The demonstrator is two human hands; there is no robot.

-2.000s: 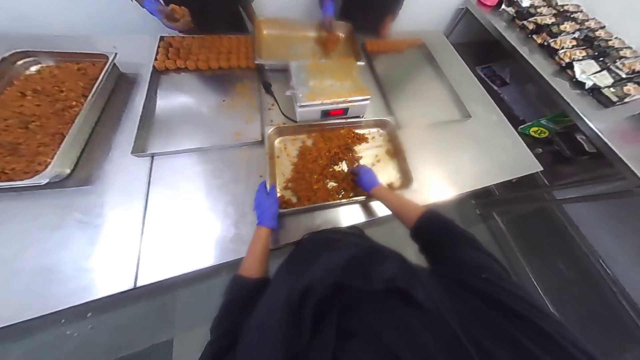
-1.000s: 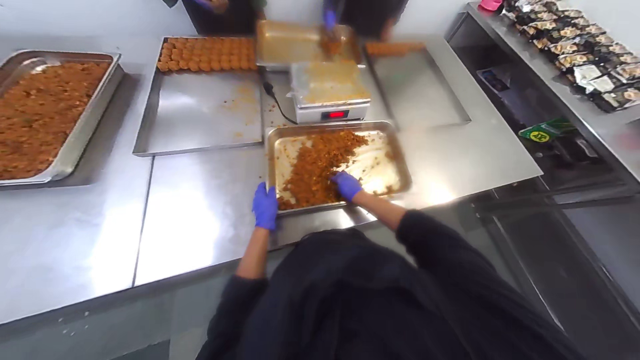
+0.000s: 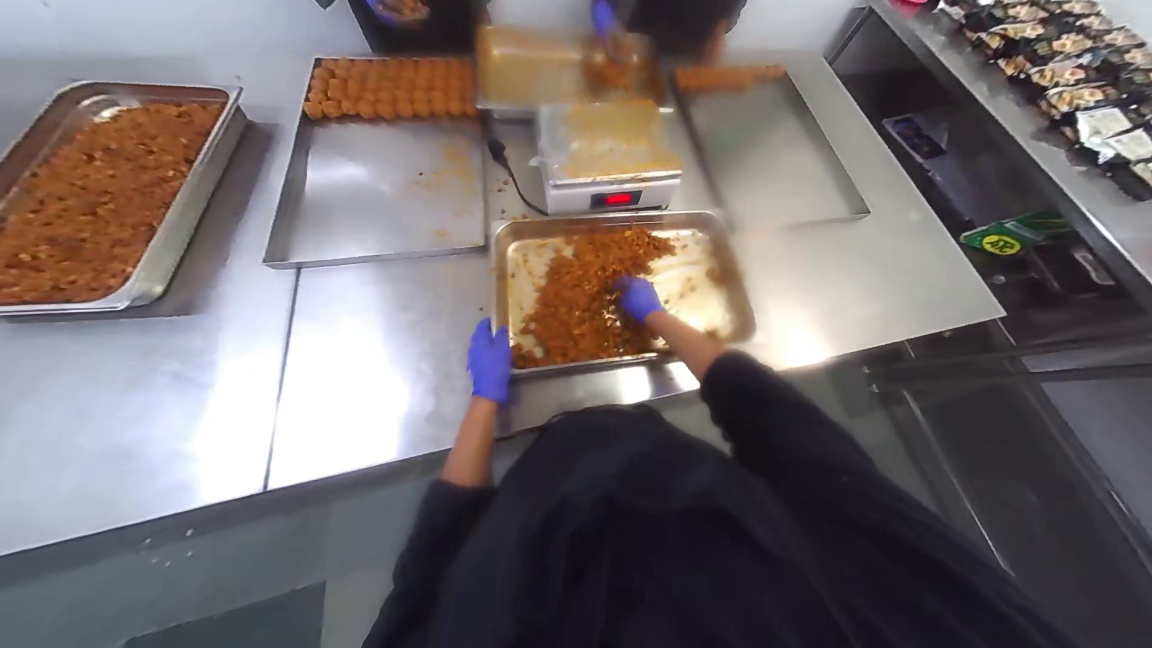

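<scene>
A shallow metal tray (image 3: 736, 310) lies on the steel table, with a loose brown-orange crumbly food mixture (image 3: 576, 301) spread over its left and middle parts. At the tray's lower left corner is my left hand (image 3: 490, 360), in a blue glove, against the outer rim; how its fingers grip there is not clear. My right hand (image 3: 637, 299), gloved too, reaches down into the mixture near the tray's middle. Its fingertips are buried, so what they hold is hidden. Just behind the tray stands a digital scale (image 3: 612, 171) with a red display and a stained sheet on top.
A deep metal pan (image 3: 171, 256) of similar mixture stands at the left. Rows of shaped brown pieces (image 3: 391, 90) fill the back of a flat tray (image 3: 378, 255). Another tray (image 3: 810, 108) lies right of the scale. Co-workers' gloved hands (image 3: 605, 18) work at the back. Packaged items (image 3: 1066, 67) line the right counter.
My right hand has moved left from the mixture's right side toward its middle, and the mixture's shape has shifted. My left hand stays at the tray's corner.
</scene>
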